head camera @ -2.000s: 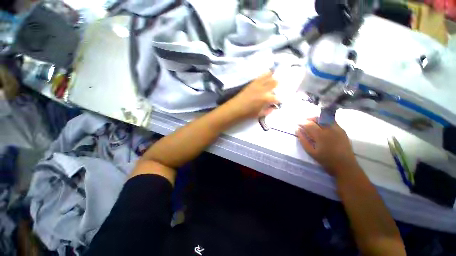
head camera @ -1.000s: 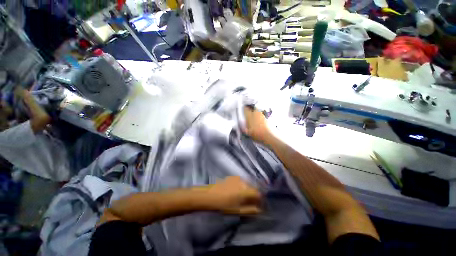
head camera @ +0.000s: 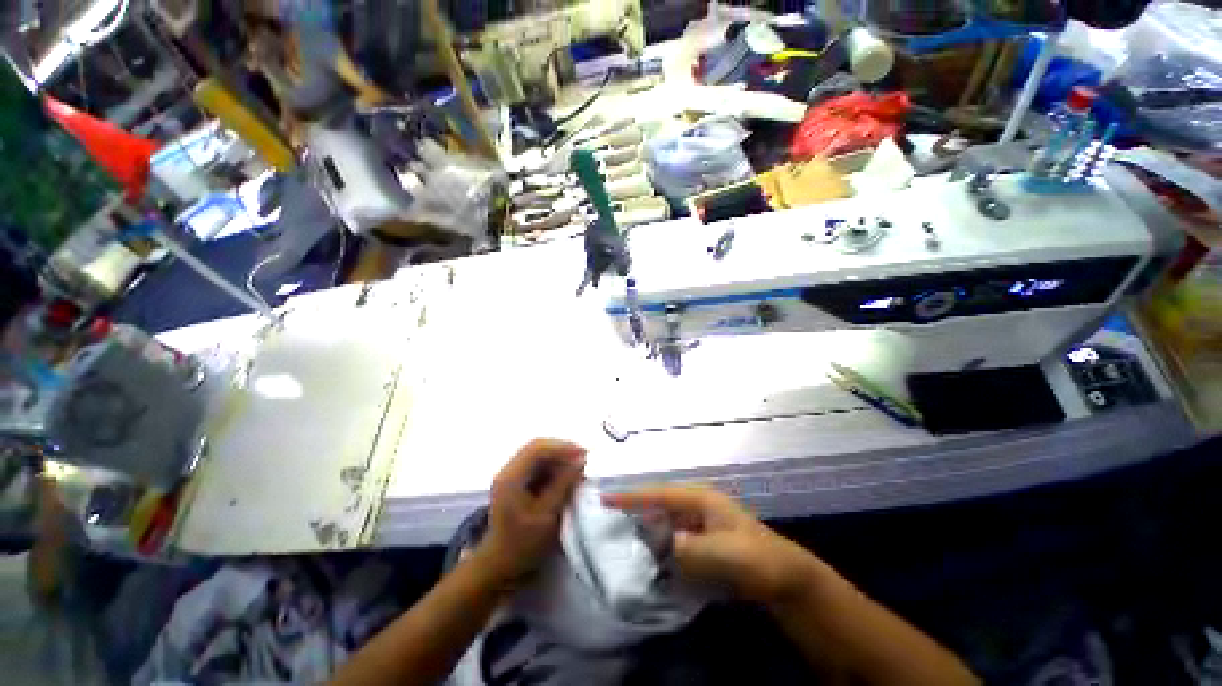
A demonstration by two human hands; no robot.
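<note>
My left hand and my right hand are close together just below the table's front edge. They pinch a light grey garment between them, its upper part gathered and the rest hanging down in the wearer's lap. A darker grey part shows by my right fingers. The white sewing machine stands beyond and to the right. Its needle area has no cloth under it.
Snips and a flat black rectangle lie on the table right of the needle. An upright green-handled part stands behind the head. Grey cloth is heaped below left. A grey box-shaped object stands far left.
The garment was on the table, then pulled towards the wearer; it is now off the table in both hands. The hands have come together. The view has swung so more of the machine shows.
</note>
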